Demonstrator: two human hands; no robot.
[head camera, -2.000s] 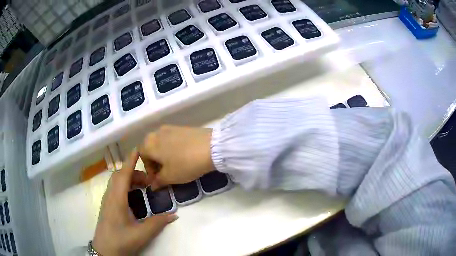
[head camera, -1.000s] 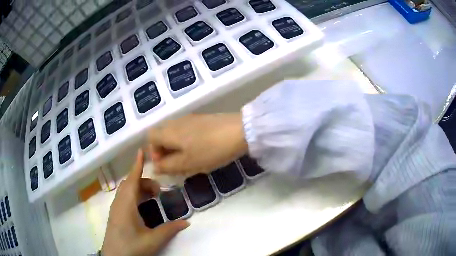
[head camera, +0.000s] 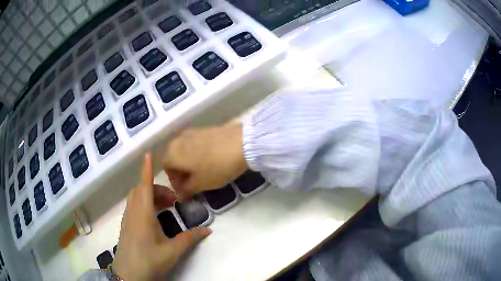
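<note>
Dark rounded units with pale rims lie in a row on the cream bench. My left hand (head camera: 149, 228) steadies the row's left end, with the thumb along the lower edge and fingers at the upper edge, around the end unit (head camera: 170, 223) and the greyer unit (head camera: 193, 213) beside it. My right hand (head camera: 206, 160) is blurred, its fingers bunched at that greyer unit's upper edge; anything between the fingertips is hidden. More units (head camera: 221, 197) run right, partly under my right hand and sleeve.
A white foam tray (head camera: 220, 83) of printed dark units spans the upper left. An orange piece (head camera: 68, 236) lies beside a small white piece (head camera: 83, 222) by its edge. Loose dark units (head camera: 104, 259) lie left of my left wrist. A blue bin (head camera: 407, 4) stands at the top right.
The view has shifted, so the tray sits further left and the blue bin is nearly cut off. My right fingers have come down onto the second unit, after being raised above the row.
</note>
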